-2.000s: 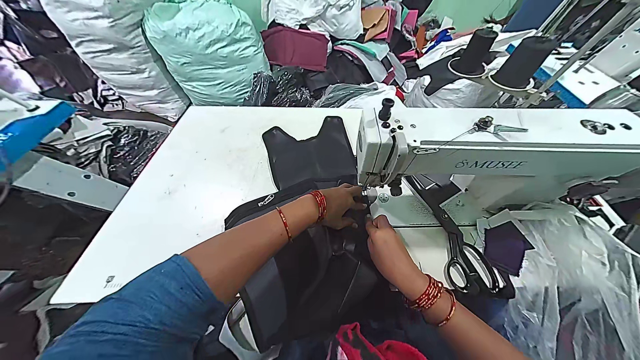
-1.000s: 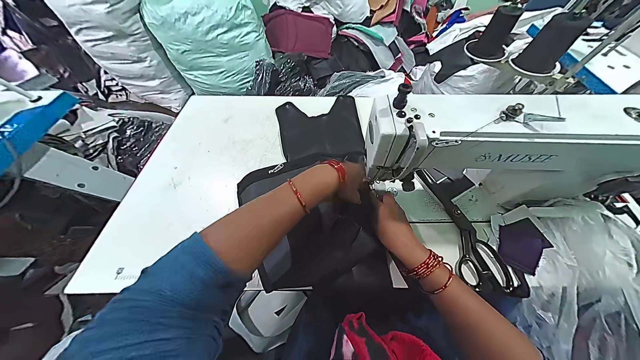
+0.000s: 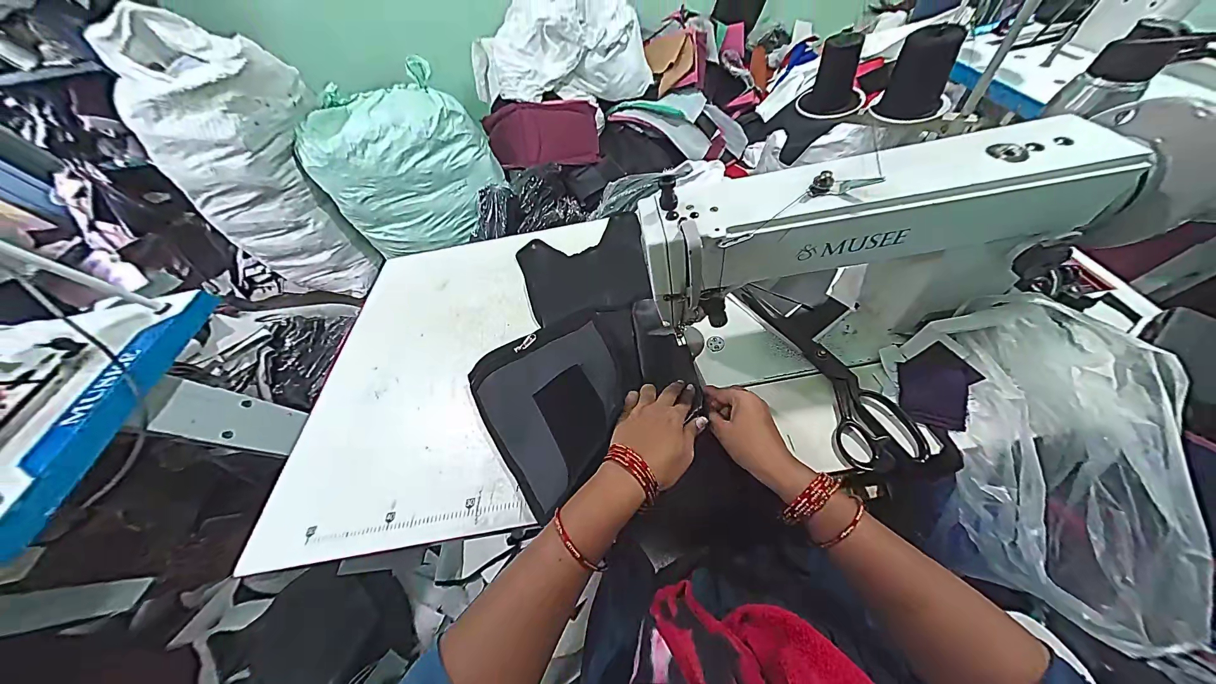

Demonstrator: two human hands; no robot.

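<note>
A black and grey fabric piece (image 3: pixel 570 399) lies on the white sewing table, its right edge beneath the needle area of a white Musee sewing machine (image 3: pixel 912 218). My left hand (image 3: pixel 663 432) rests on the black fabric just below the needle, its fingers spread over the cloth. Beside it, my right hand (image 3: pixel 746 427) pinches the fabric's right edge between thumb and fingers. Black-handled scissors (image 3: pixel 860 418) lie on the machine bed to the right of that hand. A black shaped flap (image 3: pixel 579 275) extends behind the machine head.
The white table (image 3: pixel 399 399) has a printed ruler along its front edge. Two black thread cones (image 3: pixel 917 71) stand behind the machine. A clear plastic bag (image 3: pixel 1054 456) is at the right. Stuffed sacks (image 3: pixel 399 161) and cloth scraps line the back. Another blue-edged table (image 3: pixel 104 408) stands at the left.
Both hands have moved back from the needle toward the front edge of the table. More of the grey panel shows now, where my left forearm covered it before.
</note>
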